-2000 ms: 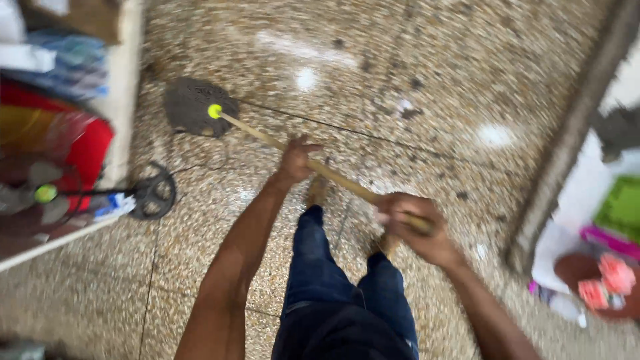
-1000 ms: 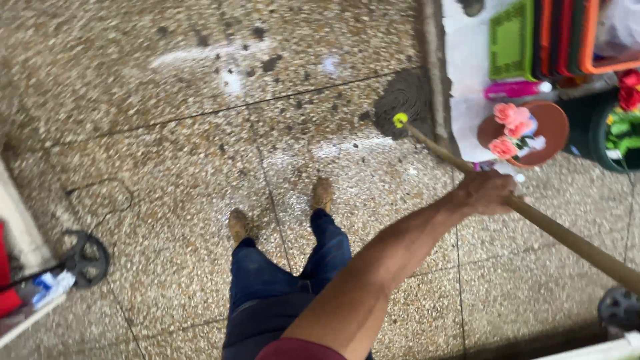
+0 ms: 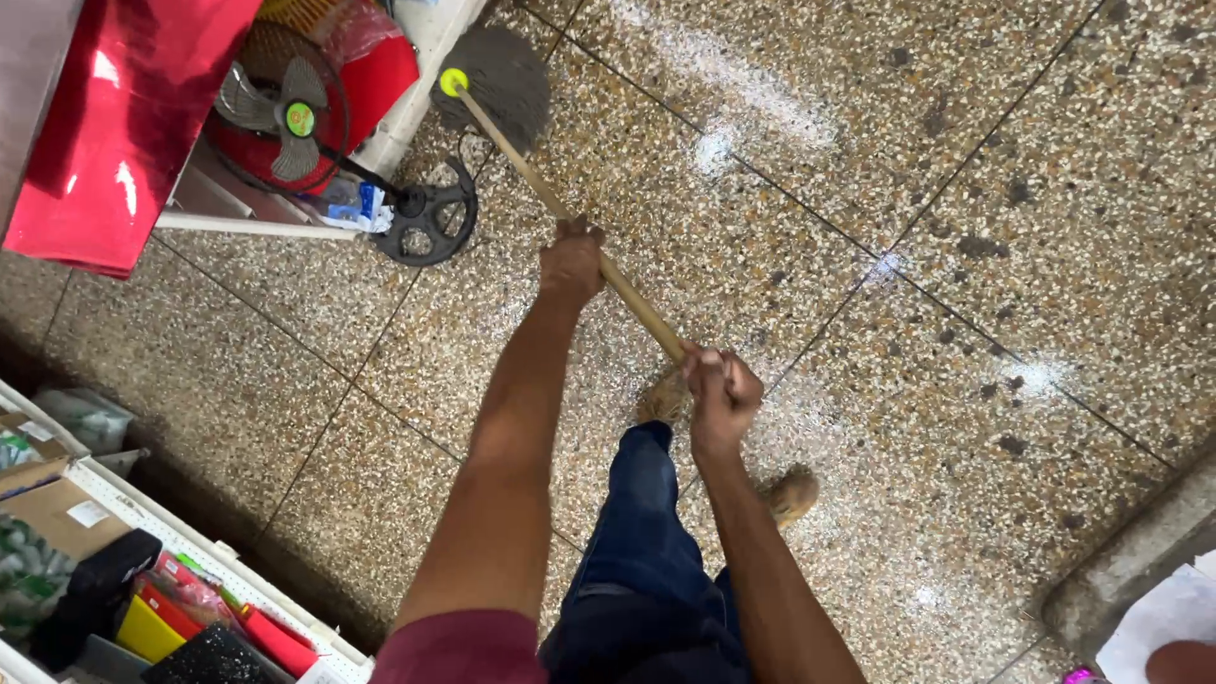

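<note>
A string mop with a wooden handle [image 3: 518,161] slants from the upper left toward the middle of the head view. Its dark grey mop head [image 3: 508,85], with a yellow-green socket, lies spread on the speckled terrazzo floor [image 3: 855,380], beside the white shelf base. My left hand [image 3: 573,258] is wrapped around the middle of the handle. Lower and to the right, my right hand [image 3: 722,389] is closed around the handle's top end.
A pedestal fan [image 3: 294,119] with a black round base [image 3: 437,214] stands by the shelf corner at upper left, near the mop head. Shelves with boxes and goods [image 3: 218,560] line the lower left. A raised concrete edge [image 3: 1121,560] runs along the lower right.
The mop head has gone from beside the concrete edge and flower pot, one second ago, to the shelf base near the fan. My left hand now shows on the handle. The view has turned.
</note>
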